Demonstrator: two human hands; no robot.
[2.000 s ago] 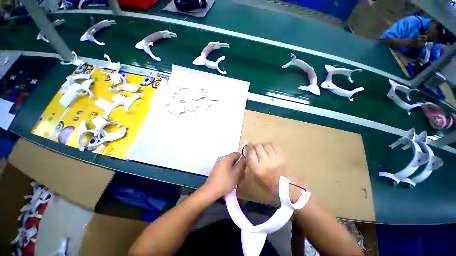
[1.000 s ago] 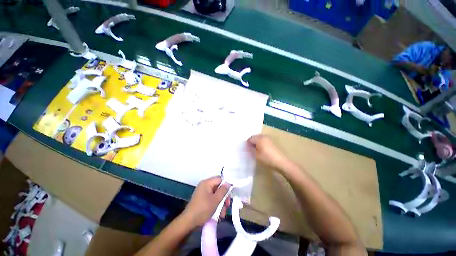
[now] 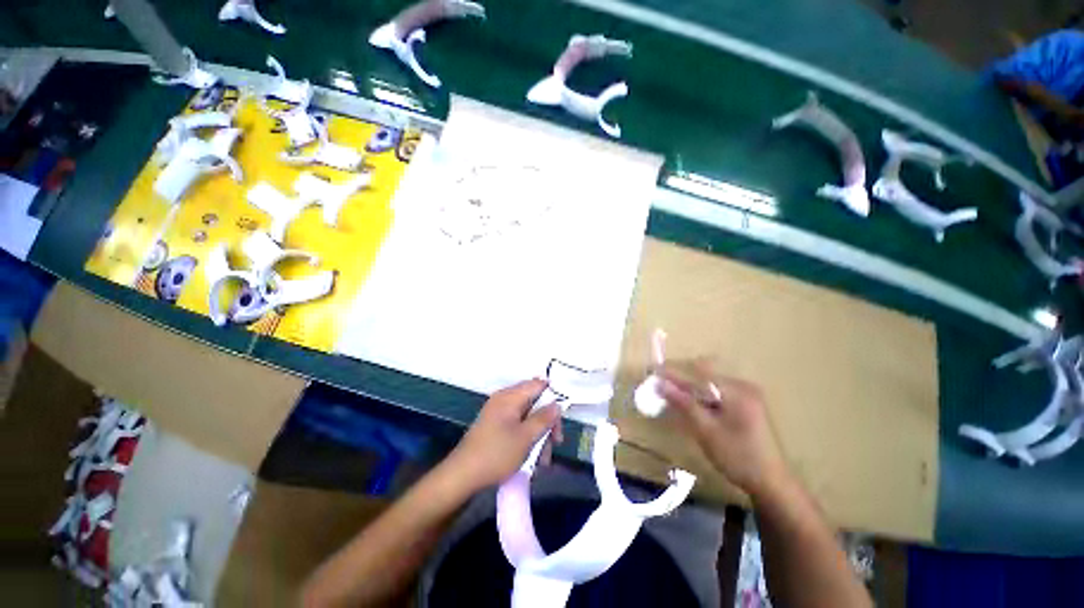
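Observation:
My left hand (image 3: 514,430) grips one end of a large white headband (image 3: 583,549) with a pink inner face. A white curved bracket (image 3: 579,382) with a thin dark wire is at that end, just beyond my fingers. The headband hangs over the bench's front edge, its forked other end pointing right. My right hand (image 3: 719,416) holds a small white curved part (image 3: 650,396) in its fingertips, above the cardboard mat (image 3: 820,410) and apart from the headband. Tiny bits lie on the white sheet (image 3: 511,291).
A yellow printed sheet (image 3: 208,232) at left holds several white brackets. The green conveyor belt (image 3: 701,101) behind carries spaced headbands. Nested headbands (image 3: 1040,416) lie at the right edge. Below left is a carton of white and red parts (image 3: 101,475). A blue sleeve shows at upper right.
My right hand has moved right and down from the white sheet to over the cardboard, now with a small white part. My left hand still holds the headband. The camera view has shifted.

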